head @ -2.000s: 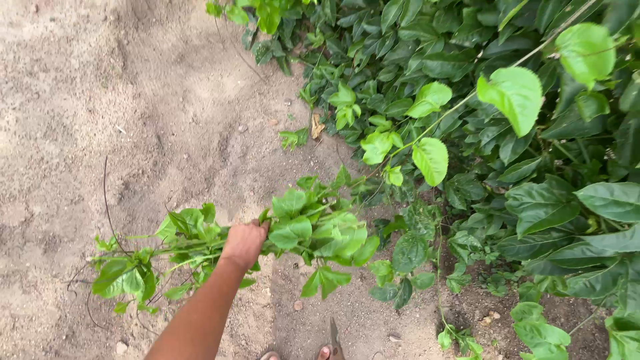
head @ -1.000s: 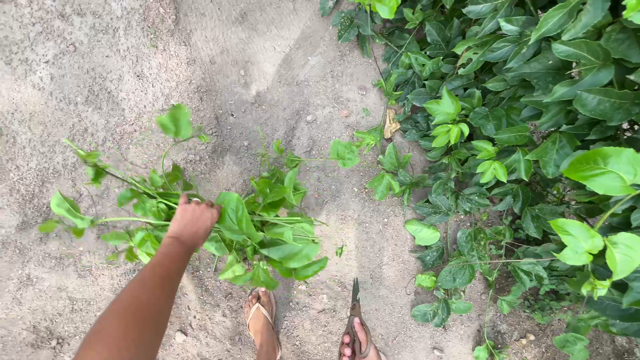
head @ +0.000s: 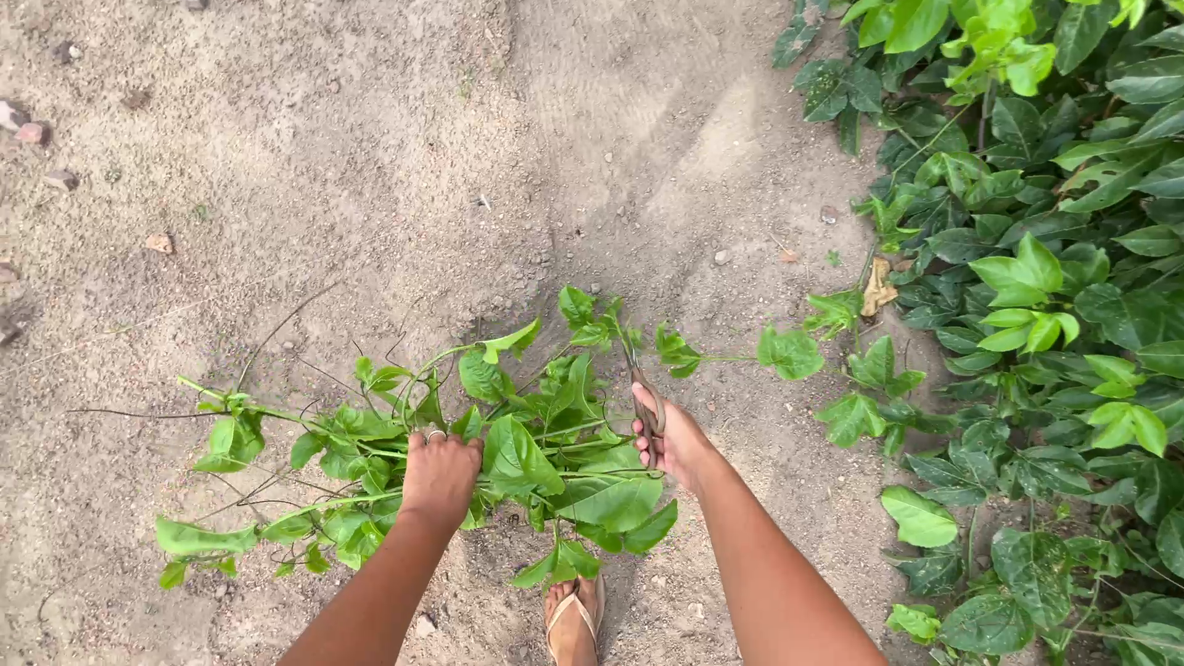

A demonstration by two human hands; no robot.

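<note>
My left hand, with a ring on one finger, grips a loose bundle of leafy green vine cuttings above the sandy ground. Long stems and thin dark tendrils stick out to its left. In my right hand are metal scissors, held by the handles with the blades pointing up and slightly left. The blades are at the bundle's upper right edge, partly behind leaves, beside a thin vine stem that reaches right toward the bushy plants. Whether the blades touch the stem I cannot tell.
Dense leafy vines cover the right side, with a dry brown leaf at their edge. Sandy soil lies under the hands. Several small stones are at the far left. A foot in a flip-flop shows below the bundle.
My right hand with the scissors has moved up from the bottom edge to the bundle's right side. My left hand still holds the bundle, which now sits farther right in view.
</note>
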